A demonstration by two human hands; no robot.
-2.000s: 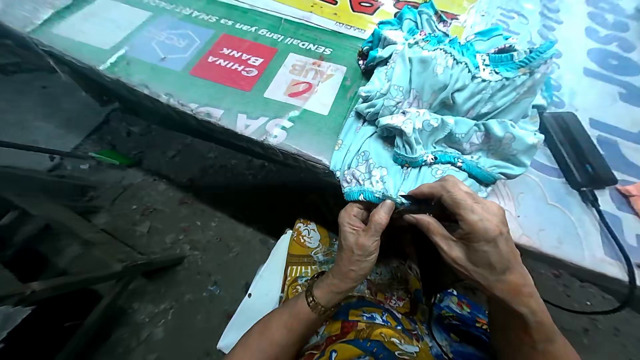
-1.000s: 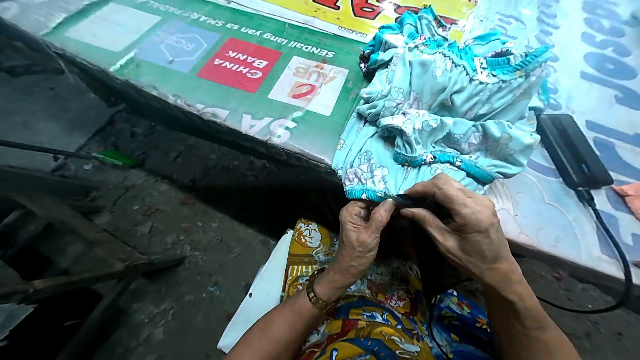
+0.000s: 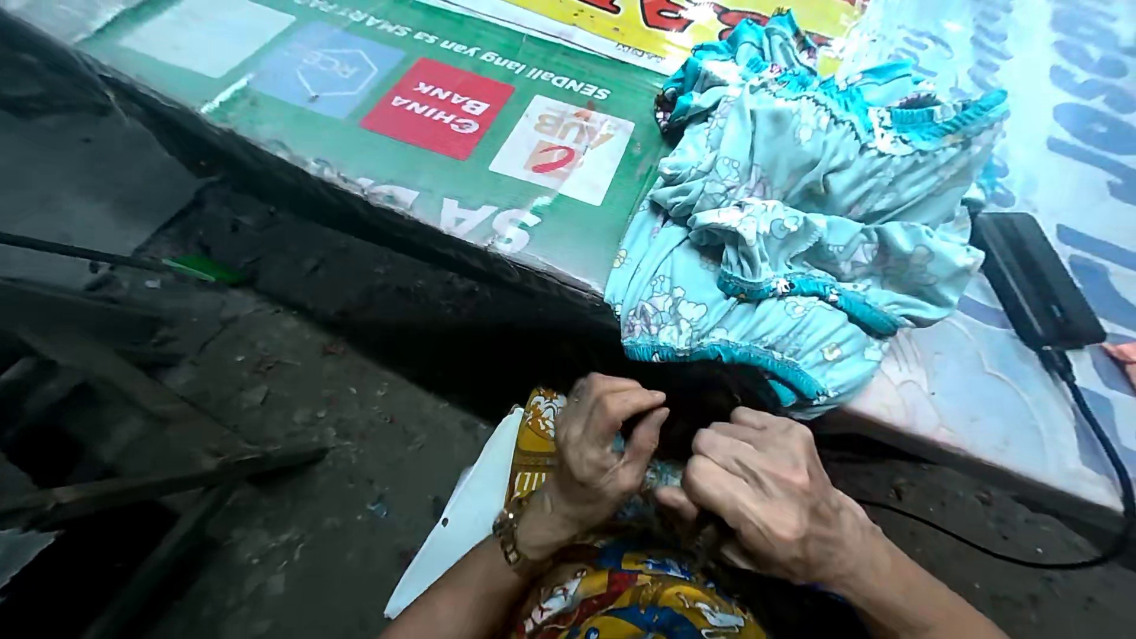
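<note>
A light teal printed garment (image 3: 799, 186) with darker teal elastic edging lies bunched on the table, one edge hanging over its front. My left hand (image 3: 608, 444), with a bracelet on the wrist, is just below that edge, thumb and index fingertip close together; whether a thread is between them cannot be told. To its right, my right hand (image 3: 768, 488) is curled with its knuckles up, below the garment's edge; its fingertips are mostly hidden. Both hands are apart from the garment, over my patterned clothing (image 3: 639, 595).
Printed tarpaulin (image 3: 337, 169) covers the table. A black power bank (image 3: 1038, 280) with a black cable (image 3: 1100, 408) lies right of the garment. A white flat piece (image 3: 461, 515) is beside my lap. Wooden bars (image 3: 169, 484) and a green-tipped stick (image 3: 204, 268) are at lower left.
Both hands have come off the garment's lower edge and moved down toward my lap. The garment stays on the table, its hemmed edge now showing more.
</note>
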